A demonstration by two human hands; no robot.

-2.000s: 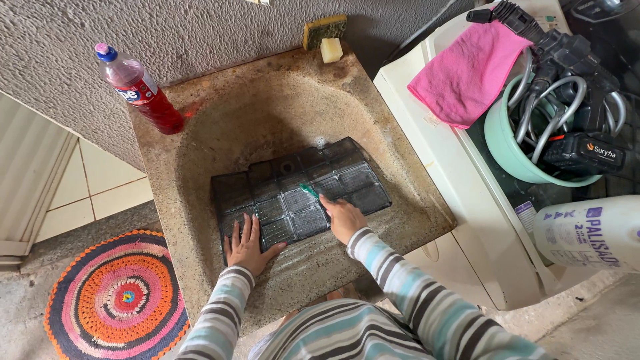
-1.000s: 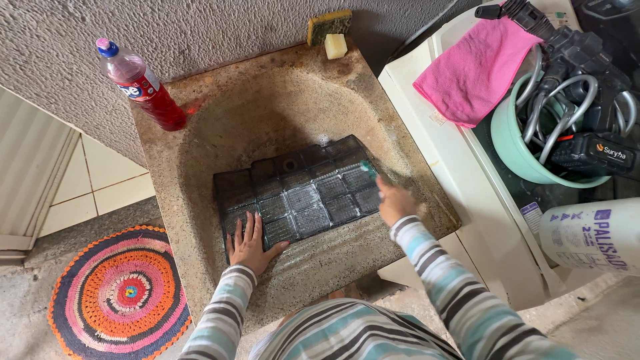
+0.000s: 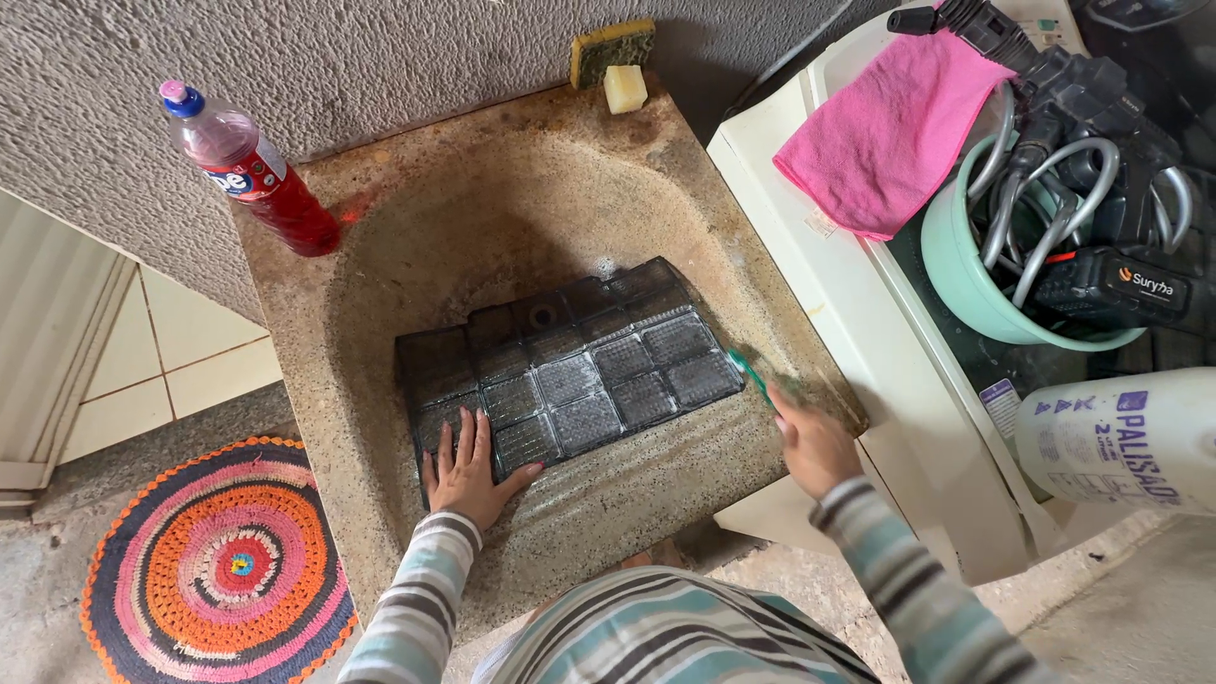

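Note:
A black mesh filter panel with a plastic grid frame (image 3: pixel 570 380) lies in a speckled stone wash basin (image 3: pixel 779 313), with whitish suds on part of its mesh. My left hand (image 3: pixel 472 475) rests spread on the panel's lower left corner, fingertips on the mesh. Closed around the handle of a small green brush (image 3: pixel 752 373), probably a toothbrush, is my right hand (image 3: pixel 814 442). It is just past the panel's right edge, and the brush head is close beside that edge; whether they touch I cannot tell.
On the basin's rim stand a bottle of red liquid (image 3: pixel 275 195), a sponge (image 3: pixel 613 49) and a yellowish soap block (image 3: pixel 624 89). To the right, a white appliance (image 3: pixel 807 256) bears a pink cloth (image 3: pixel 888 138), a green tub (image 3: pixel 978 275) of hoses and tools, and a white sprayer bottle (image 3: pixel 1111 437).
My right hand has moved with the green brush from the middle of the panel to beyond its right edge. My left hand has stayed on the lower left corner.

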